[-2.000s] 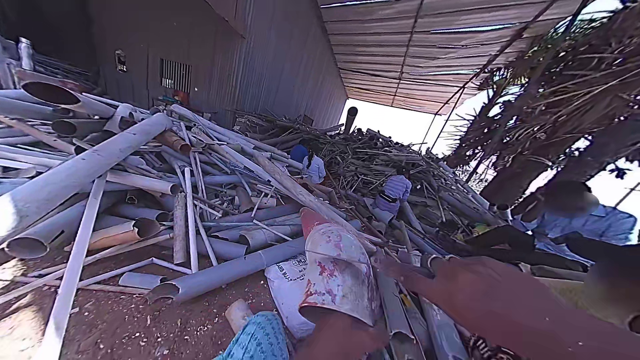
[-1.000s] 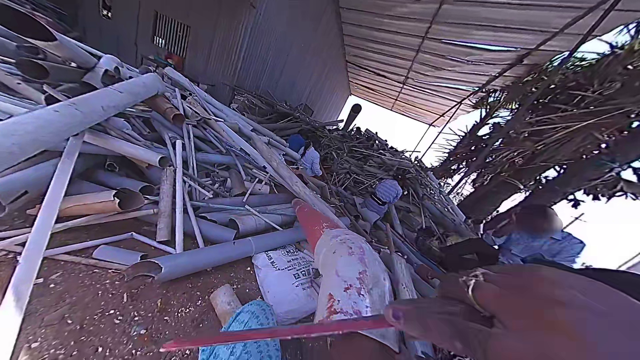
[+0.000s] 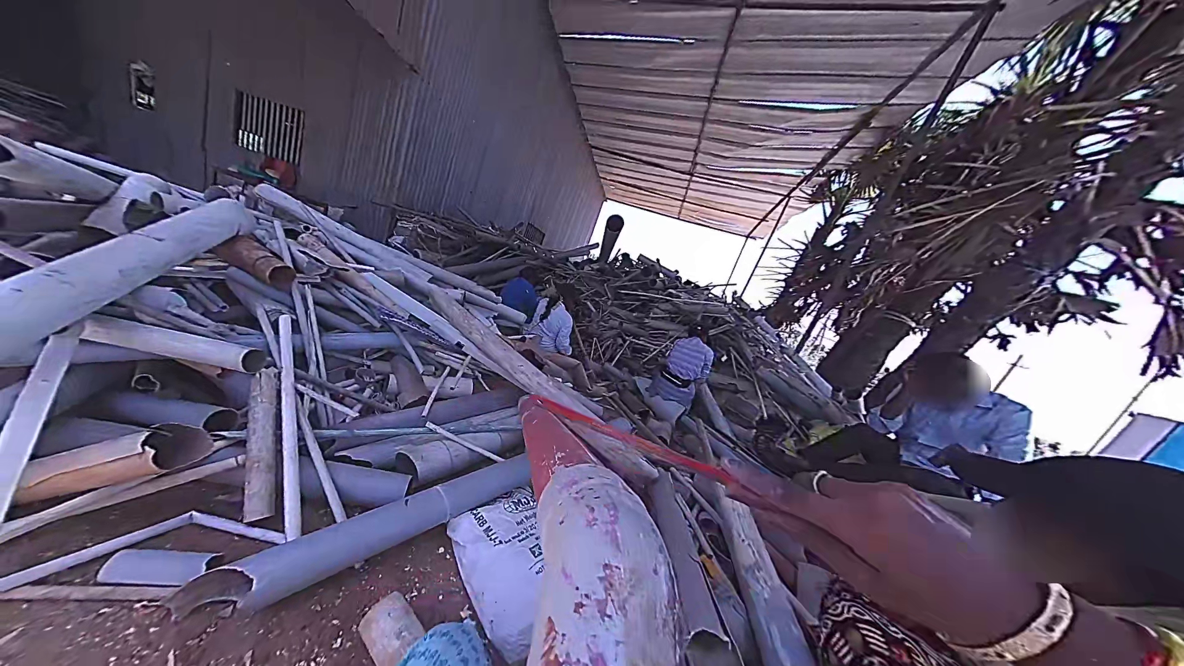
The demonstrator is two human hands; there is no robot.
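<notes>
My right hand (image 3: 786, 504), blurred, comes in from the right with its fingers closed around one end of a long, thin red strip-like tool (image 3: 638, 444). The tool's far end lies over the red-painted end of a large plastic pipe (image 3: 606, 564), or just above it; contact cannot be told. This pipe is whitish with pink and red stains and points away from me at the bottom centre. A bangle (image 3: 1036, 629) sits on my right forearm. My left hand is out of view. Patterned blue cloth (image 3: 446, 646) shows beside the pipe's lower left.
A heap of grey and white pipes (image 3: 370, 527) fills the left. A printed white sack (image 3: 499, 564) and a short pipe piece (image 3: 390, 629) lie left of the stained pipe. One person (image 3: 962, 416) is at the right; others (image 3: 684, 365) sit farther back by the heap.
The red tool has moved from across the pipe's near part to its far red end, with my right hand. Two seconds ago my left hand was at the pipe's near end.
</notes>
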